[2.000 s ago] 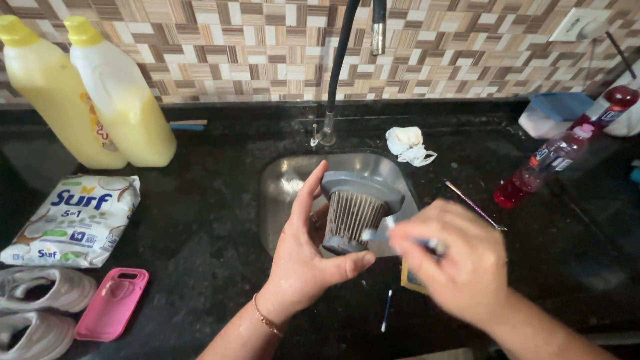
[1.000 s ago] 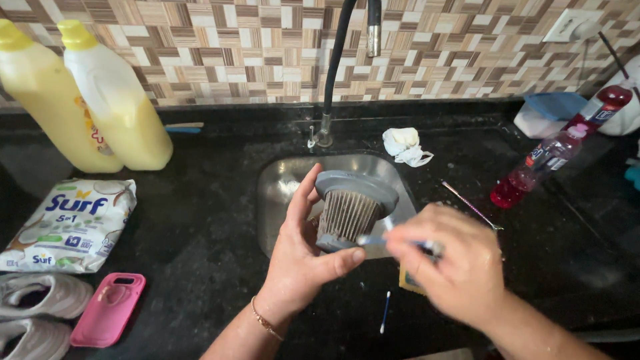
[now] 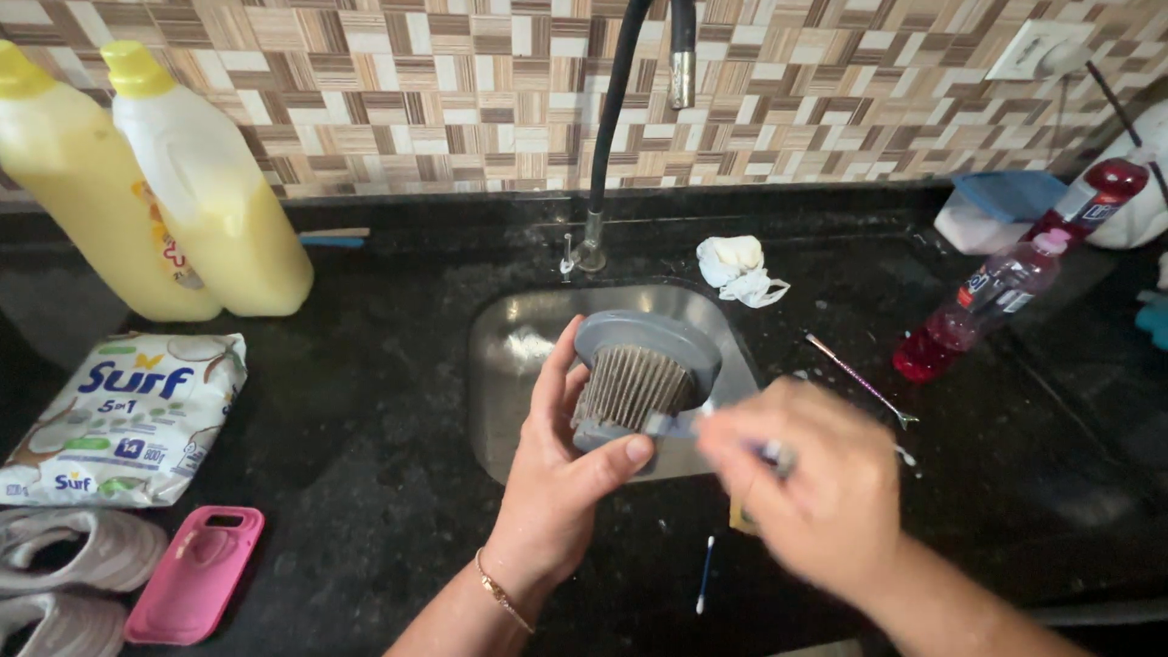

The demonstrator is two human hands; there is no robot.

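Note:
My left hand point(image 3: 566, 456) holds a pleated vacuum cleaner filter point(image 3: 639, 383) with grey plastic ends, tilted over the stainless steel sink point(image 3: 511, 365). The thumb presses on the smaller end and the fingers wrap behind it. The pleats look grey-brown. My right hand point(image 3: 803, 484), blurred, grips a slim brush point(image 3: 677, 425), perhaps a toothbrush; its pale tip is at the lower edge of the pleats. Part of its handle is hidden by the fingers. A yellow-edged item point(image 3: 741, 516) shows partly from behind the right hand.
A black flexible faucet point(image 3: 604, 137) rises behind the sink. Left stand yellow liquid bottles point(image 3: 228, 219), a Surf detergent bag point(image 3: 128, 411), a pink phone case point(image 3: 196, 575) and shoes point(image 3: 78, 547). Right are a crumpled plastic bag point(image 3: 737, 266), a thin wand point(image 3: 853, 374), and red bottles point(image 3: 985, 301). A cotton swab point(image 3: 705, 575) lies in front.
The filter has tilted a little in my left hand since the earliest frame. My right hand stays close beside it, blurred in every frame, with the brush at the pleats' lower end.

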